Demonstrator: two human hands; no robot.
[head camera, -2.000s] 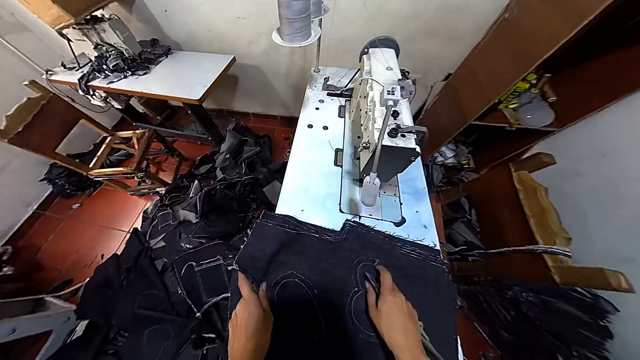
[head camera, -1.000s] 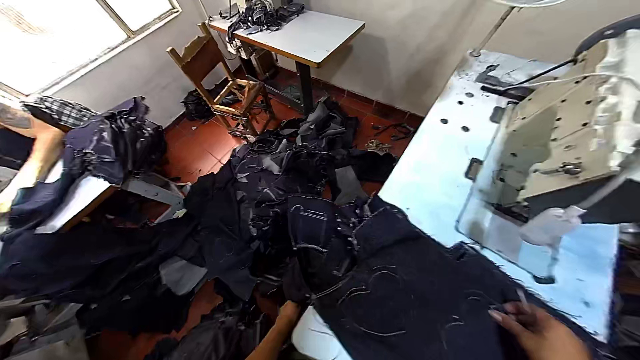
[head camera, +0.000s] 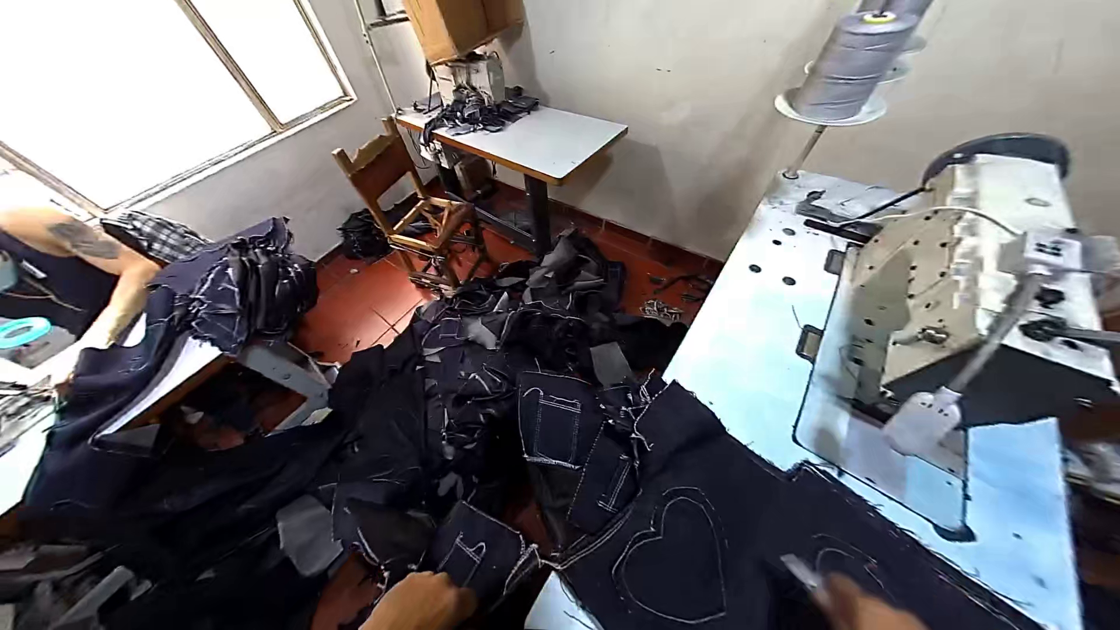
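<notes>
A large dark denim panel (head camera: 752, 516) with pale heart-shaped stitching lies over the near edge of the white sewing table (head camera: 744, 341). At the bottom, my left hand (head camera: 424, 604) has its fingers curled at a small stitched denim piece (head camera: 477, 551), left of the panel. Blurred at the lower right, my right hand (head camera: 862, 608) holds a small pale metallic tool (head camera: 801, 573) over the panel, its kind unclear. Beyond the panel stands an industrial sewing machine (head camera: 989, 289), with a grey thread cone (head camera: 853, 66) on a stand behind it.
A heap of dark denim pieces (head camera: 464, 376) covers the floor on the left. At far left, a person's arm (head camera: 122, 289) rests near a stack of denim (head camera: 236, 289). A wooden chair (head camera: 420, 210) and another white-topped table (head camera: 560, 140) stand at the back.
The view has swung left, then partly back. My left hand has gone from resting on the panel to the small denim piece beside it.
</notes>
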